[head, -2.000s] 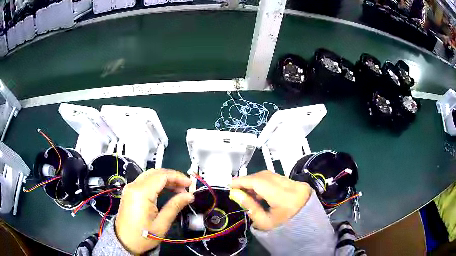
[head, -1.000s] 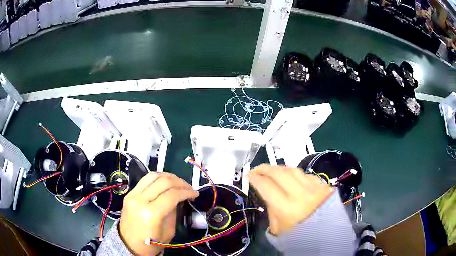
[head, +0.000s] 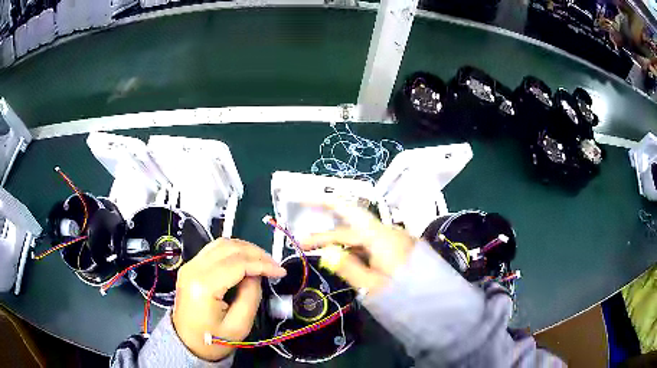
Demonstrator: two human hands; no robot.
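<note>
A camera base housing [head: 312,338] stands open side up before me, with a black bowl, a yellow centre ring [head: 310,305] and a small silver-white motor [head: 280,307]. Its white mounting bracket [head: 295,198] stands behind. A wire harness [head: 288,335] crosses the bowl, its white plug over my left hand. My left hand [head: 216,295] curls at the bowl's left rim; whether it grips the rim or a thin wire cannot be told. My right hand [head: 360,248] is blurred above the bowl's back right, fingers apart, a yellow finger cot on one; no held thing shows.
Two more housings [head: 162,284] with brackets stand at left, one [head: 486,237] at right. A pale cable tangle [head: 353,154] lies behind the middle bracket. Several black head modules [head: 475,86] are at back right. A white post [head: 389,65] and rail [head: 202,115] cross the bench.
My right hand has moved left from the bowl's right side to above its back, in front of the bracket. My left hand stays at the left rim. The view has shifted slightly.
</note>
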